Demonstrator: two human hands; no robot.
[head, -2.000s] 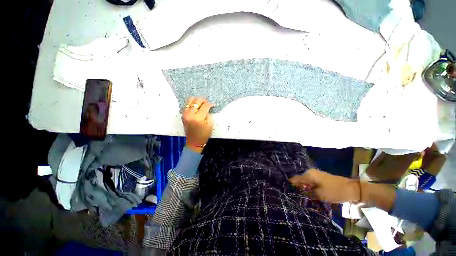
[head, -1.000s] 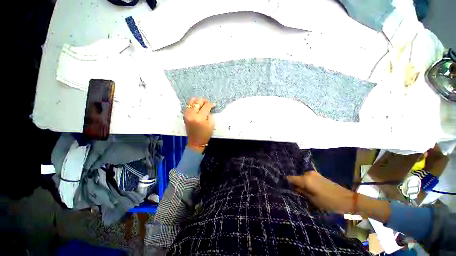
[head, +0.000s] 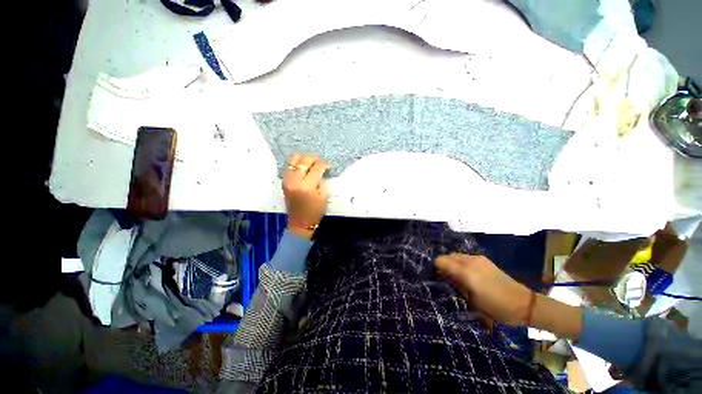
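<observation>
A curved grey-blue denim panel (head: pixel 419 127) lies flat on the white table (head: pixel 369 202). My left hand (head: pixel 305 182) rests on the panel's lower left corner near the table's front edge, fingers bent together; whether it pinches the cloth I cannot tell. My right hand (head: pixel 476 281) is below the table edge, over the dark checked garment on my lap, fingers curled; its fingertips are partly hidden and I cannot make out anything in them. A long curved white card (head: pixel 265 46) lies beyond the panel.
A phone (head: pixel 152 172) lies at the near left, beside cream-white pattern pieces (head: pixel 115 108). A narrow dark blue scrap (head: pixel 209 55) is at the far left. A steam iron (head: pixel 682 123) and stained white cloth (head: pixel 627 96) are right. Below are a blue crate (head: pixel 258 246) with grey pieces and a cardboard box (head: pixel 600 258).
My right hand has shifted slightly left over my lap. My left hand stays on the panel's corner. The whole view has moved slightly.
</observation>
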